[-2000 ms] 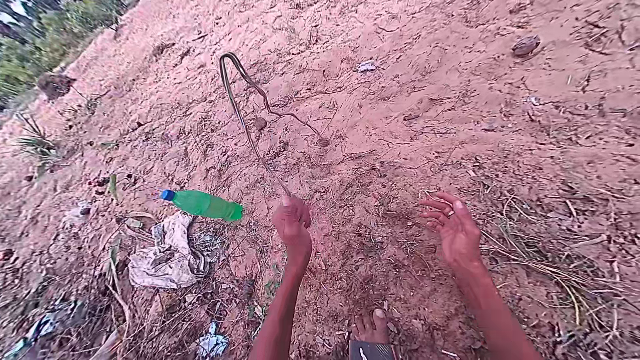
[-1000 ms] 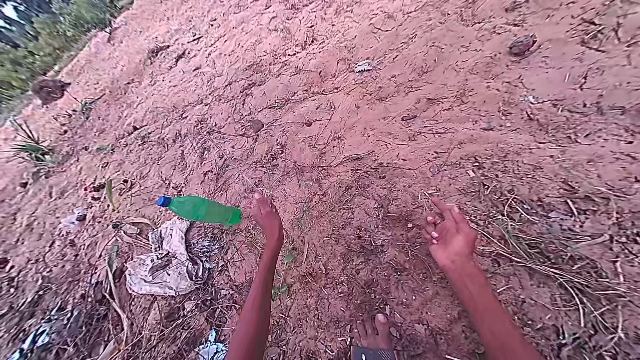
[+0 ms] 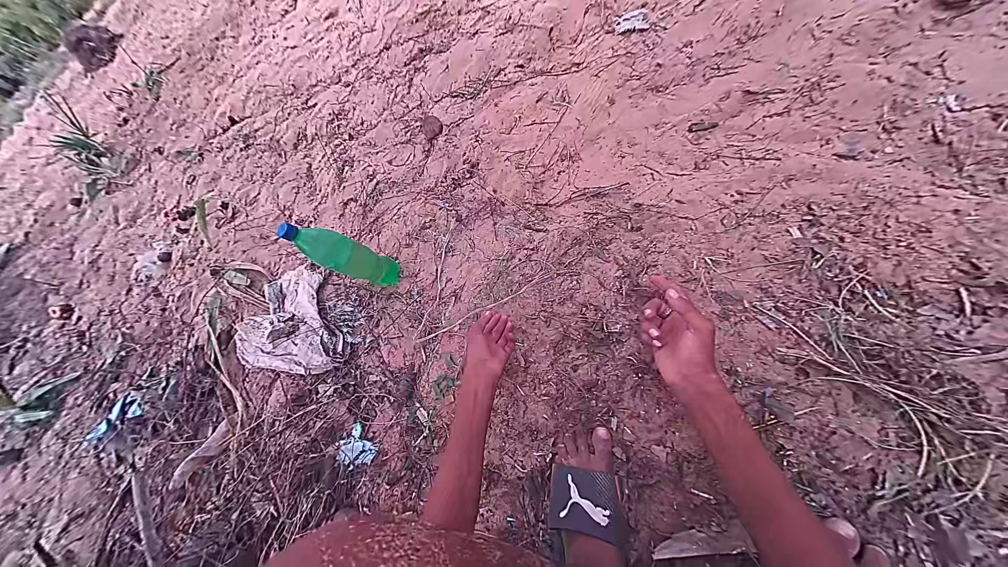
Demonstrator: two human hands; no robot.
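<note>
My left hand (image 3: 490, 342) is low over the reddish soil, fingers side by side and slightly curled, with no object visible in it. Just beyond its fingertips a thin dry stem (image 3: 496, 303) crosses the ground. My right hand (image 3: 681, 335) hovers further right, loosely curled with the index finger extended and a ring on one finger; it appears empty. A green plastic bottle (image 3: 346, 256) with a blue cap lies on its side, up and left of my left hand. Left of that hand, below the bottle, is a crumpled, dirty whitish cloth or bag (image 3: 291, 335).
My foot in a dark Puma slide sandal (image 3: 583, 502) is between my forearms. Dry grass stalks (image 3: 882, 386) lie at the right. Blue-and-white litter scraps (image 3: 357, 449) and dry roots are at lower left. A small round stone or clod (image 3: 431, 127) lies farther up the slope.
Two seconds ago my left hand held a long, thin, bent stem or cord; it has since left the hand and is out of sight. The left hand has moved nearer my body.
</note>
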